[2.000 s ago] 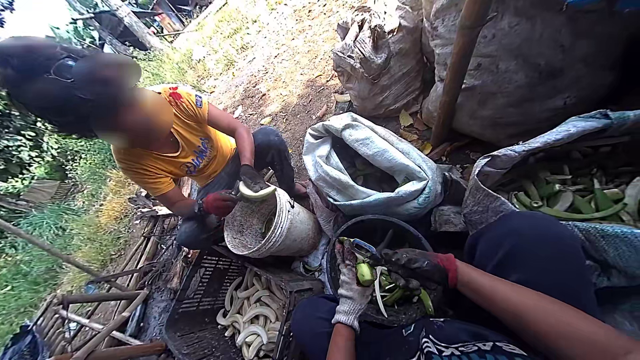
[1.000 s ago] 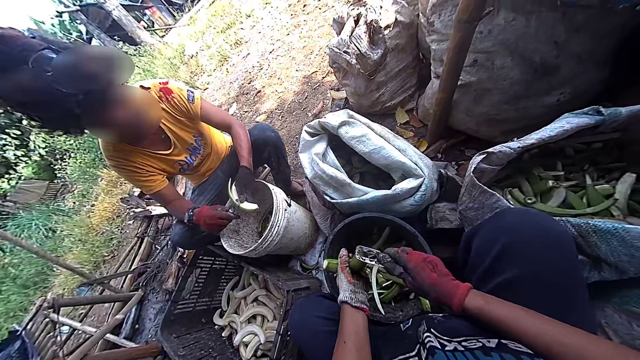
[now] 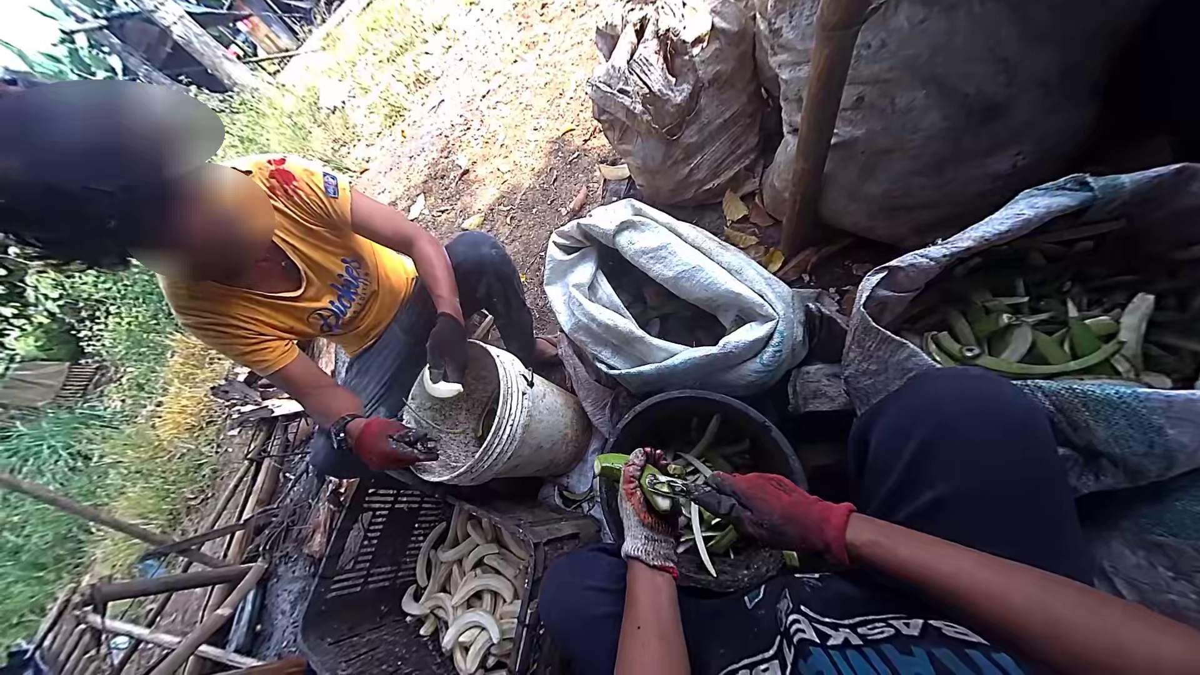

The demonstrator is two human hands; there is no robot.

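My left hand [image 3: 649,514], in a dirty knitted glove, holds a green banana [image 3: 614,466] over a dark bucket [image 3: 792,455]. My right hand [image 3: 783,511], in a red and black glove, is closed around a small metal tool [image 3: 680,486] against the banana; its exact kind is hard to tell. A pale peel strip [image 3: 701,541] hangs between my hands. Green and whitish peels lie in the bucket below. Left of me, a person in a yellow shirt [image 3: 328,281] holds a peeled banana [image 3: 442,384] over a white bucket [image 3: 553,427].
A black plastic crate [image 3: 352,572] holds several peeled bananas [image 3: 483,591]. An open woven sack [image 3: 769,291] stands beyond my bucket. At right, another open sack [image 3: 1106,412] contains green peels [image 3: 1050,342]. Full sacks [image 3: 684,122] and a wooden pole [image 3: 820,122] are behind.
The green banana now sticks out left of my left hand, unlike two seconds ago. The other person's red-gloved hand has drawn back from the peeled banana, which the dark-gloved hand holds.
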